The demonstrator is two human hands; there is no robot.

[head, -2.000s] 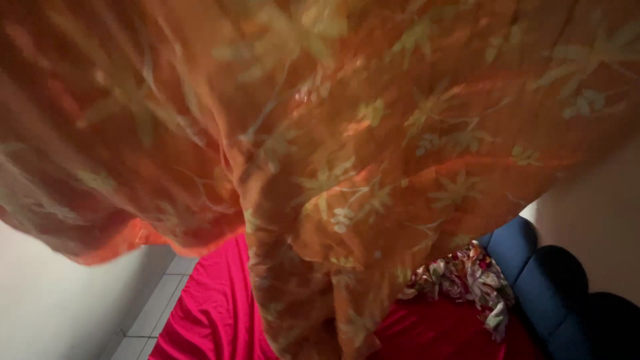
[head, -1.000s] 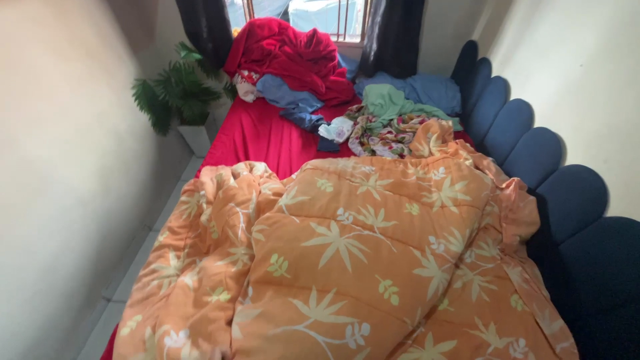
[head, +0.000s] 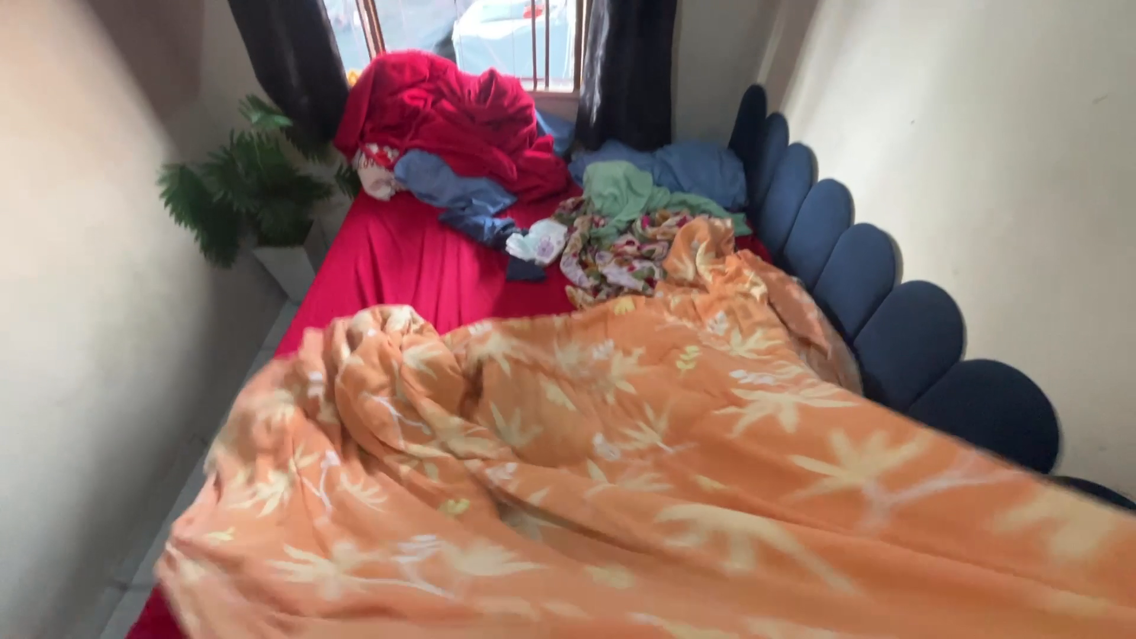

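Observation:
An orange comforter with pale leaf prints (head: 550,444) covers the near half of the bed, rumpled and bunched at its far left corner. Its right side stretches up toward the right edge of the view, slightly blurred. Neither my left hand nor my right hand shows in the head view, so what they hold is hidden. Beyond the comforter lies the red bed sheet (head: 399,257). A floral cloth (head: 612,257) touches the comforter's far edge, with a green cloth (head: 621,191) partly over it.
A red blanket (head: 444,115), blue clothes (head: 453,186) and a blue pillow (head: 701,169) lie by the window. The dark blue padded headboard (head: 852,266) runs along the right wall. A potted plant (head: 257,186) stands left, beside the bed.
The comforter hung raised across the view, then lay spread over the near bed. Now its near right part is pulled up and taut toward the right edge, with new folds across it.

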